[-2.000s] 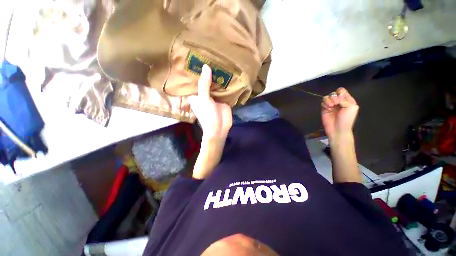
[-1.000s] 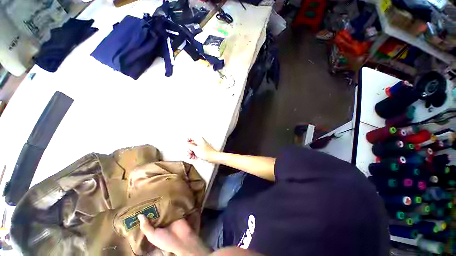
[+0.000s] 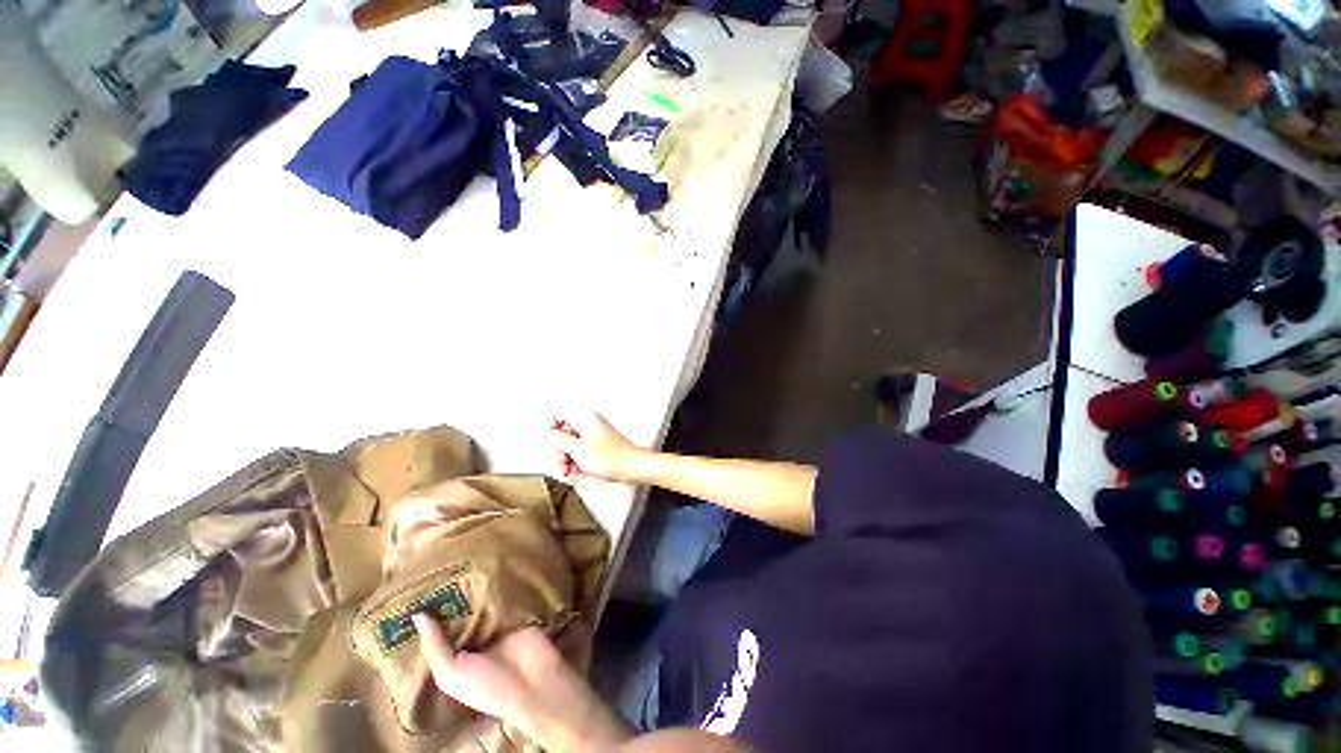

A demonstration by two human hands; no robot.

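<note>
The tan-brown jacket [image 3: 331,508] lies heaped on the white table at lower left, with shiny lining [image 3: 221,559] showing. The dark green brand label [image 3: 441,605], with yellow-gold border and lettering, lies on it beside a narrow pocket slit. My left hand [image 3: 508,677] holds the jacket at the label, thumb on the label's lower edge, fingers partly hidden. My right hand [image 3: 593,449] is over the table just past the jacket's far edge, fingers bent, with small red spots at the fingertips. No needle or thread can be made out.
On the white table [image 3: 485,324] lie a dark fabric strip [image 3: 140,412], navy garment pieces [image 3: 390,140], black cloth [image 3: 213,133] and black-handled scissors [image 3: 671,59]. A side table with thread cones [image 3: 1206,515] stands right. An orange bag [image 3: 1030,147] sits on the floor.
The view has swung from the table's near edge to along the table. My right hand has moved from beyond the edge to over the table. My left hand stays at the label.
</note>
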